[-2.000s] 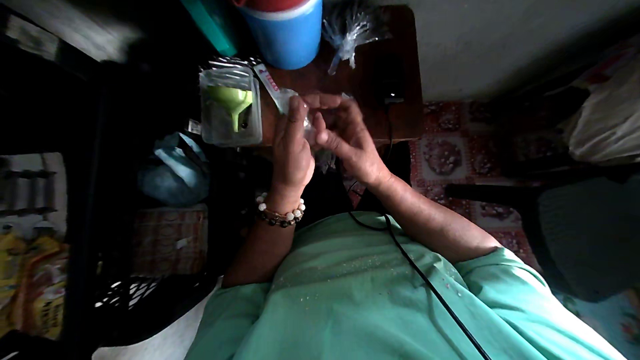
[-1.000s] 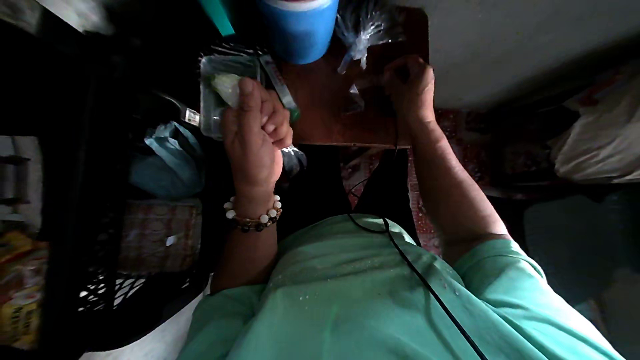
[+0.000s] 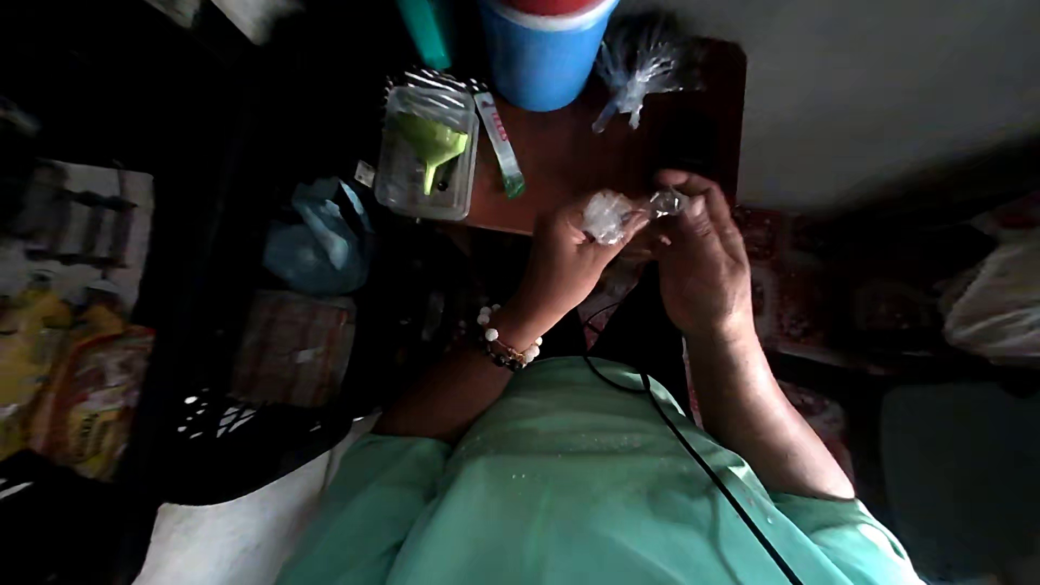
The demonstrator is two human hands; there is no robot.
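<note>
My left hand (image 3: 573, 248), with a beaded bracelet at the wrist, is closed around a clear plastic bag (image 3: 606, 218) whose crumpled part shows above the fingers. Close beside it on the right, my right hand (image 3: 705, 248) pinches a shiny bit of clear plastic (image 3: 668, 202) between thumb and fingers. Whether that bit belongs to the same bag I cannot tell. Both hands are at the near edge of a brown wooden table (image 3: 540, 175). To their left, a green funnel (image 3: 437, 146) lies in a clear plastic container (image 3: 392, 191), with a printed strip-shaped packet (image 3: 501, 146) alongside.
A blue bucket (image 3: 548, 61) stands at the table's back, left of a bunch of clear plastic bags (image 3: 638, 77). A bluish plastic bag (image 3: 317, 244) is below the container at left. A black cable (image 3: 699, 459) runs down over the green shirt.
My right hand has come back from the table's right side to beside my left hand. My left hand has moved right, away from the container, and the green funnel shows again.
</note>
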